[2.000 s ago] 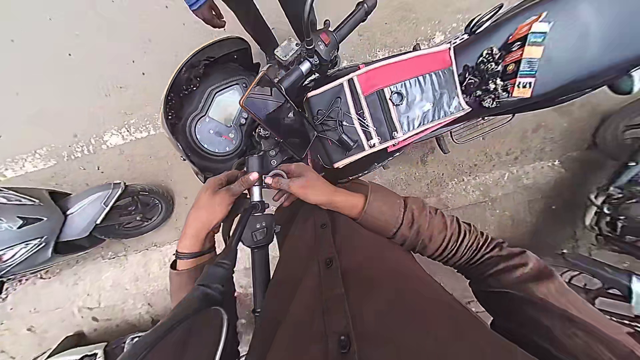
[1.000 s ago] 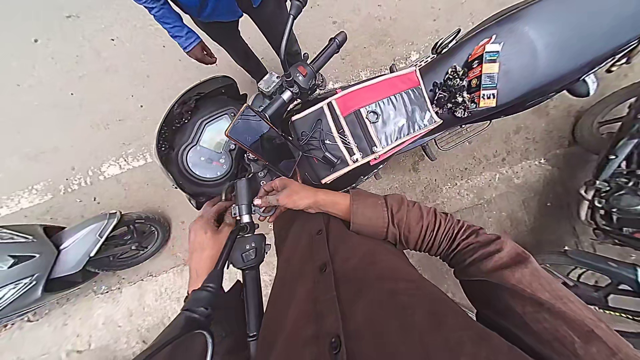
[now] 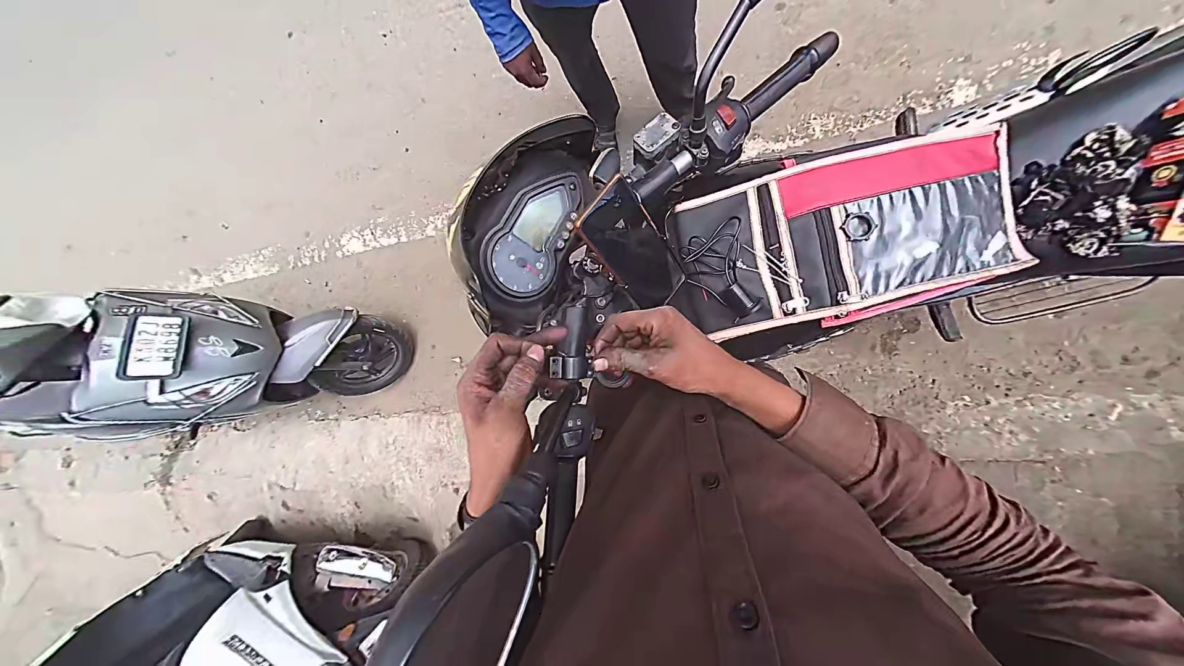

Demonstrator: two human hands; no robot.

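Observation:
My left hand (image 3: 504,398) is at the left side of a small black clamp (image 3: 568,366) on the motorcycle's handlebar, thumb and fingertips close against it. From the other side, my right hand (image 3: 661,351) has its thumb and index finger pinched at the clamp's edge; whether a small part is between them is hidden. Below the clamp sits the handlebar switch housing (image 3: 573,432). The instrument cluster (image 3: 532,242) lies beyond my hands. A dark phone-like screen (image 3: 629,236) is beside it, and a black cable (image 3: 726,259) rests on a red and black tank cover (image 3: 888,176).
A person (image 3: 601,46) in blue sleeves stands beyond the motorcycle. Black tangled items and small boxes lie on the seat (image 3: 1064,139). A grey scooter (image 3: 185,361) is at left, another white and black one (image 3: 268,620) at lower left. A mirror (image 3: 481,573) is near my left forearm.
My right hand has shifted slightly at the clamp, and its fingers are now more pinched. The person in blue came further into view between the first and second frames. The view has moved.

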